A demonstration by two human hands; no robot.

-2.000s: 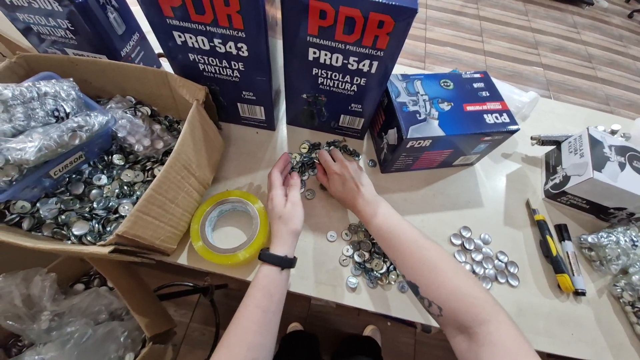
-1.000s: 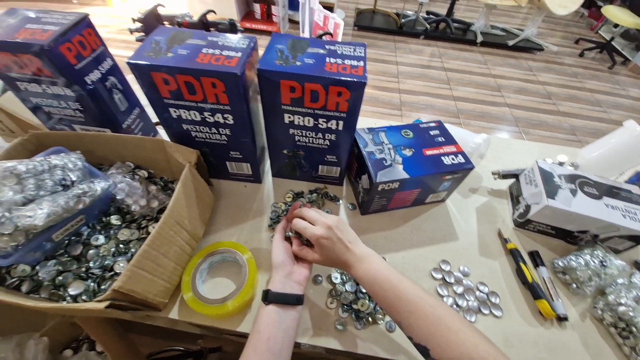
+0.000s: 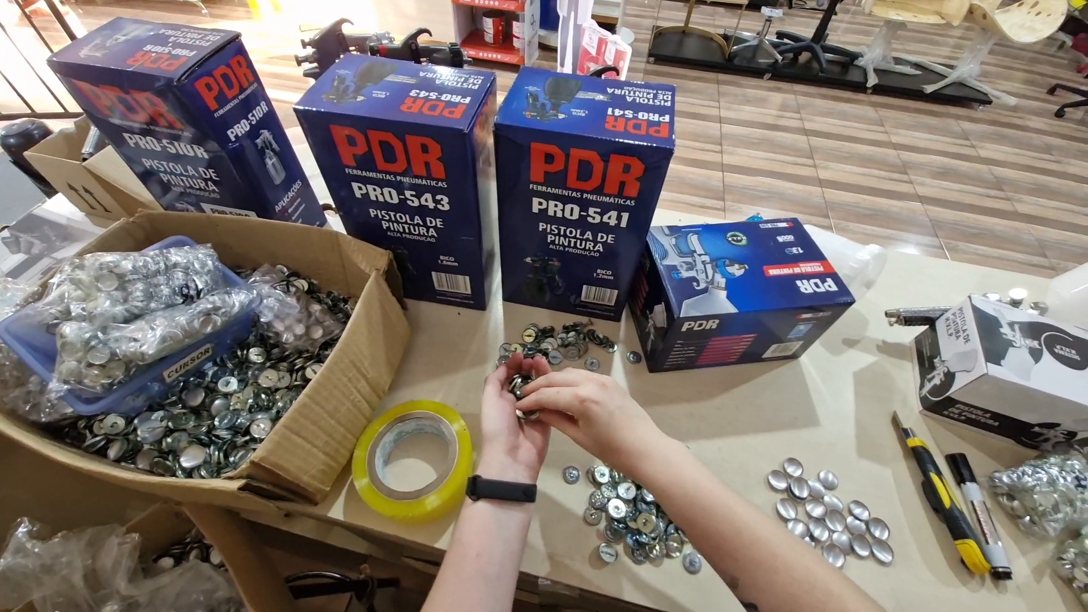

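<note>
Cupped palm up, my left hand [image 3: 512, 425] holds several round metal buttons [image 3: 520, 393]. The fingers of my right hand [image 3: 582, 412] rest over that palm and touch the buttons. Just beyond both hands lies a loose pile of metal buttons [image 3: 561, 342], at the foot of the blue boxes. Nearer me, partly behind my right forearm, is a second pile of buttons [image 3: 633, 514]. Smooth silver button caps [image 3: 831, 512] lie spread to the right. A roll of yellow-edged tape [image 3: 367, 463] lies left of my left wrist.
An open cardboard box [image 3: 353, 365] of buttons, with a blue plastic tray [image 3: 110, 399] inside, stands left. Blue spray-gun boxes [image 3: 586, 183] line the back. A utility knife [image 3: 939, 493], a black-capped marker [image 3: 977, 514], a white box [image 3: 977, 374] and bagged parts [image 3: 1041, 489] are at right.
Two seconds ago both hands were at the far pile, fingers among the buttons. They have drawn back from it, and buttons now show in my left palm. The view has tilted up.
</note>
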